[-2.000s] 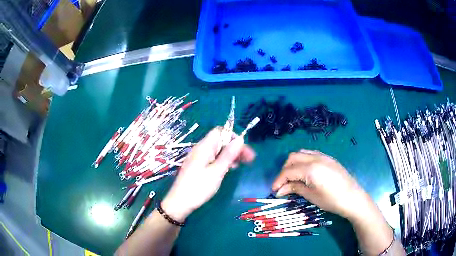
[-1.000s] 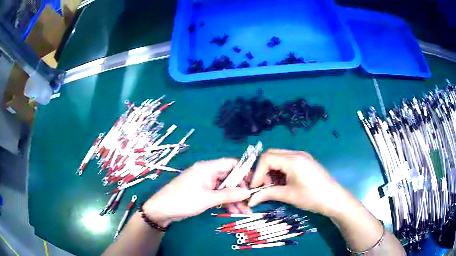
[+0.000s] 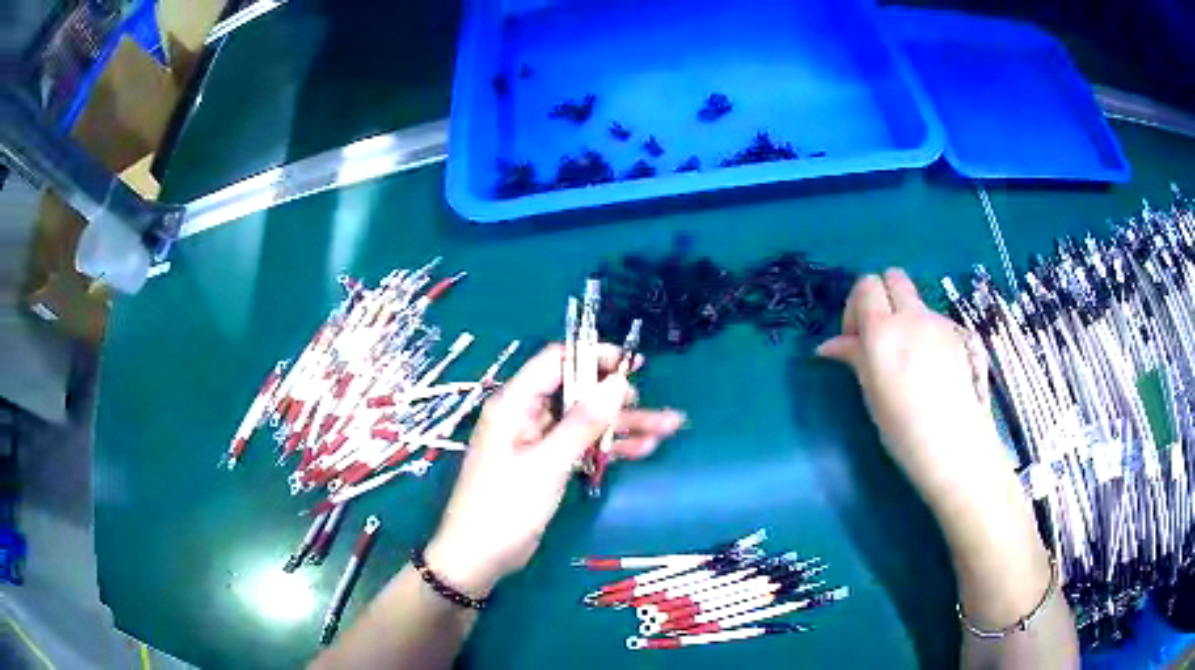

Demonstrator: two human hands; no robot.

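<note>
My left hand (image 3: 531,425) holds a small upright bunch of white lead wires (image 3: 581,353) with bare metal tips up. One lead stands apart at its fingertips, with a dark upper part and red lower end. My right hand (image 3: 911,367) is at the right end of the heap of black sleeves (image 3: 682,299), fingertips down and close together; whether they grip a sleeve cannot be seen. A row of sleeved leads (image 3: 714,592), red at left and black at right, lies below the hands. A loose pile of white and red leads (image 3: 360,380) lies at left.
A large blue tray (image 3: 695,183) with scattered black pieces stands at the back, a small blue tray (image 3: 1035,118) beside it. A dense stack of long cables (image 3: 1088,432) lies at right, close to my right forearm. Dark-marked leads (image 3: 347,582) lie at lower left.
My right hand has moved from beside my left hand to the right end of the black heap. My left hand has turned the bunch more upright, and one lead now stands apart from it.
</note>
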